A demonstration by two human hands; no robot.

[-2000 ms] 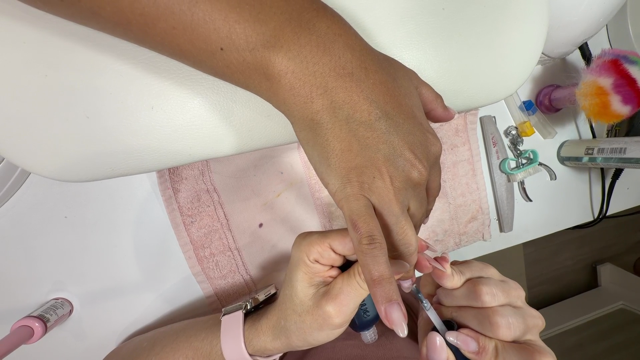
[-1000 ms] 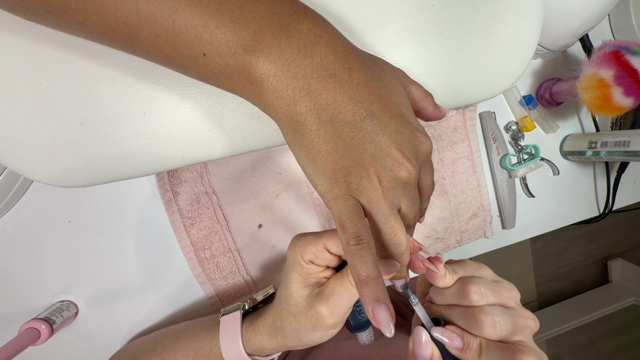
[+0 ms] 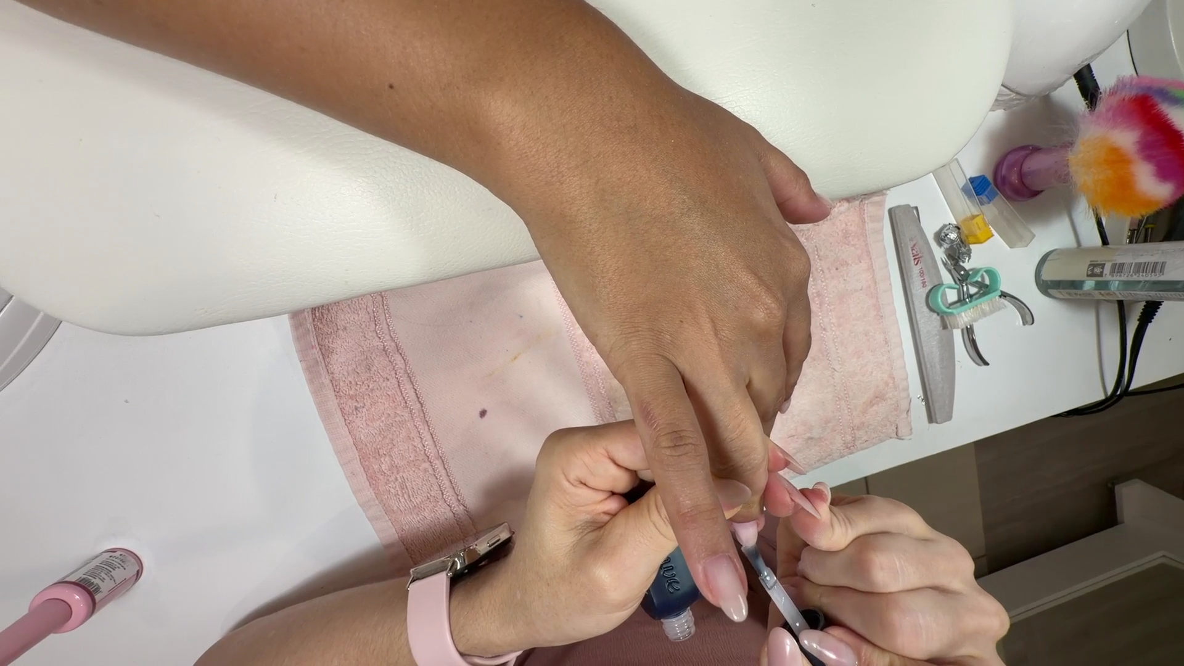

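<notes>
My left hand [image 3: 601, 546], with a pink-strapped watch [image 3: 435, 601] at its wrist, holds a finger of another person's hand [image 3: 684, 240], which reaches in palm down from the top left. An open dark blue bottle [image 3: 670, 587] with a clear threaded neck is also in my left hand, partly hidden beneath the fingers. My right hand [image 3: 888, 573] grips the black cap of a nail polish brush [image 3: 777, 587]. The brush tip touches or nearly touches a pale pink fingernail [image 3: 746, 532] of the other person. Their extended finger has a glossy pale nail.
A white padded armrest [image 3: 277, 185] lies under the other person's forearm. Beneath the hands is a pink towel [image 3: 370, 416]. At right lie a grey nail file [image 3: 925, 314], cuticle nippers [image 3: 971, 342], a teal-handled brush [image 3: 967, 291], a bottle [image 3: 1110, 271] and a fluffy multicoloured brush [image 3: 1124, 148]. A pink-capped container [image 3: 92, 587] lies lower left.
My right hand and the brush have shifted slightly at the other person's fingertip. My left hand keeps its hold on the finger and the bottle.
</notes>
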